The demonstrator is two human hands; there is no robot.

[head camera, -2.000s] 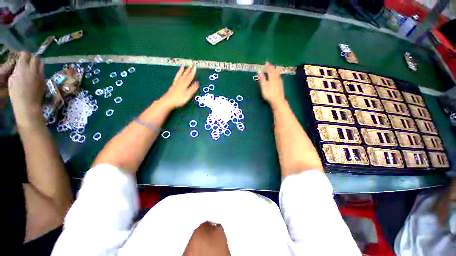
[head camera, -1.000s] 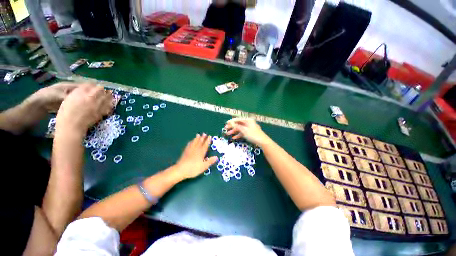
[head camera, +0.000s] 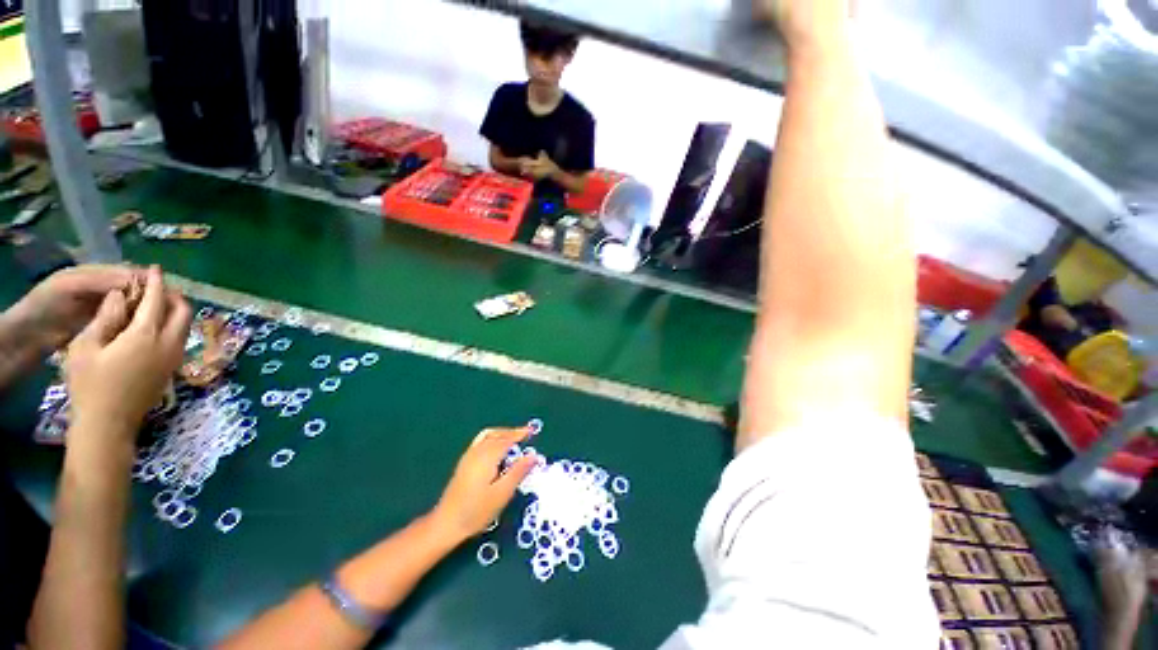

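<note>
White rings point(head camera: 565, 508) lie in a loose pile on the dark-green worktop in front of me. My left hand point(head camera: 489, 476) rests at the pile's upper left edge, its fingertips among a few rings; whether it grips one I cannot tell. My right arm is raised high across the right of the picture, and my right hand point(head camera: 813, 10) is at the top edge by the overhead rail, mostly cut off. The black tray of tan boards point(head camera: 984, 559) stands at the right, partly hidden behind my right sleeve.
A neighbour's hands point(head camera: 127, 330) are at the left over boards and a second ring pile point(head camera: 197, 438). A pale dividing strip point(head camera: 419, 345) borders the green belt, which carries a board point(head camera: 505, 305). Red bins point(head camera: 457, 201) and a person point(head camera: 544, 121) are across the line. The overhead rail point(head camera: 965, 146) crosses upper right.
My right hand has left the ring pile and gone up to the overhead rail. My left hand stays beside the pile. The view has tilted up, showing the person opposite.
</note>
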